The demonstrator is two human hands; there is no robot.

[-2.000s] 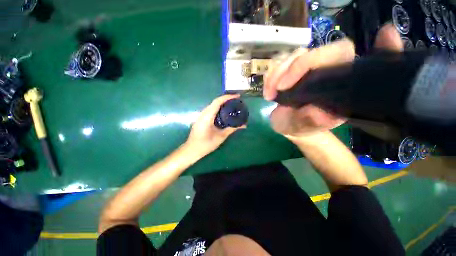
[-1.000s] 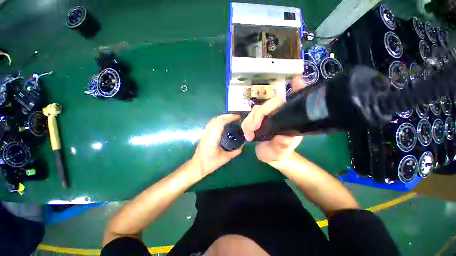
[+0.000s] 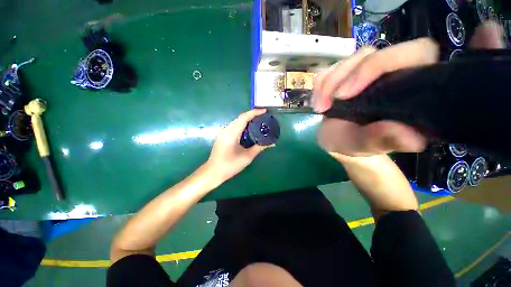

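My left hand (image 3: 231, 143) holds a black cylindrical housing (image 3: 263, 130) above the bench, its round end with small holes facing up. My right hand (image 3: 364, 101) is wrapped around a thick black electric screwdriver (image 3: 431, 103), slightly blurred, to the right of the housing. The driver's narrow end points left, near the front of the screw feeder, and is apart from the housing. The white and blue screw feeder (image 3: 305, 45) has a brass-coloured outlet block (image 3: 298, 80) at its front. Any screw at the tip is too small to tell.
A hammer (image 3: 40, 134) and tangled wired subassemblies (image 3: 12, 123) lie at left. A ribbed part with a wired round insert (image 3: 100, 69) and a small ring (image 3: 196, 74) lie on the green bench (image 3: 168, 106). Housings with silver-ringed faces (image 3: 458, 175) stand at right.
Since one second ago, my right hand and the screwdriver have moved away from the housing, up and right toward the feeder front. The housing's top is now uncovered. The camera view has shifted.
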